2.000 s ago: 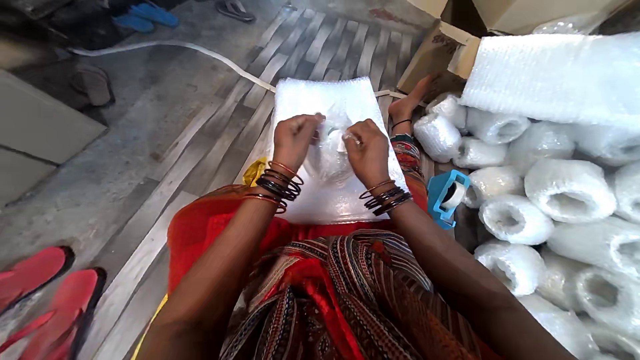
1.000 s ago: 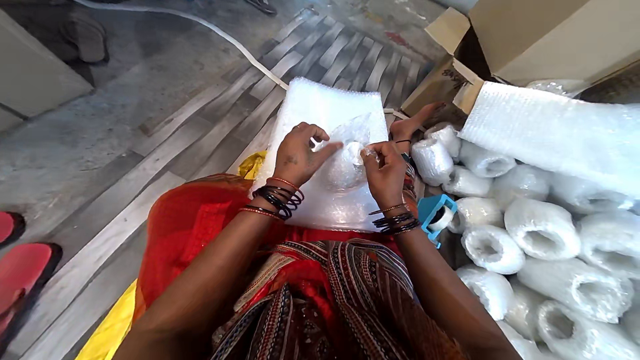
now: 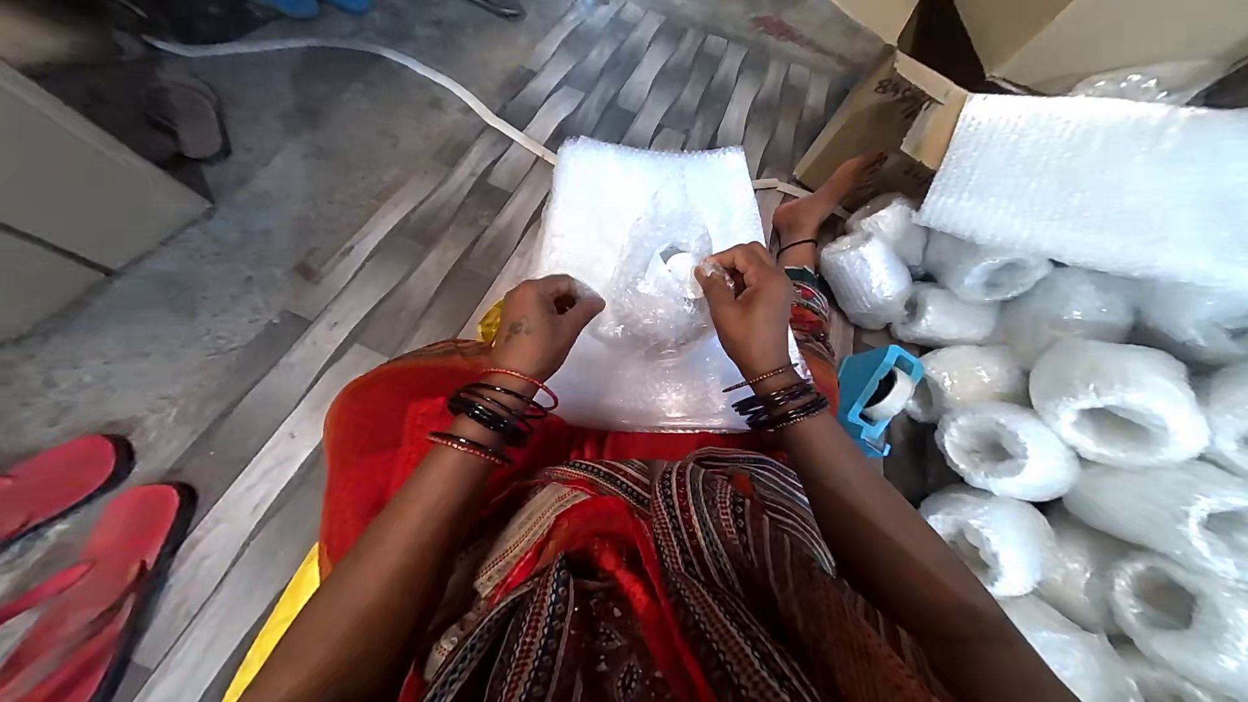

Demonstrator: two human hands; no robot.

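Note:
A stack of bubble wrap sheets (image 3: 604, 205) lies across my lap. On it rests a bubble-wrapped item (image 3: 653, 317) with a round opening and something white inside; what it is I cannot tell. My left hand (image 3: 556, 317) is just left of this bundle, thumb and fingertips together; whether they pinch the film's edge is not clear. At the right rim of the opening, my right hand (image 3: 746, 292) pinches a small bit of clear film or tape between thumb and forefinger. A blue tape dispenser (image 3: 868, 395) with a roll of tape stands beside my right knee.
Several bubble-wrapped rolls or rings (image 3: 1116, 402) are piled at the right, under a large bubble wrap sheet (image 3: 1102, 180). Open cardboard boxes (image 3: 848, 127) stand behind them. A white cable (image 3: 429, 73) crosses the floor. Red flip-flops (image 3: 127, 575) lie at the lower left.
My hands were closer together over the bundle two seconds ago; the left has moved off to its left side. My right hand stays at the opening's right rim.

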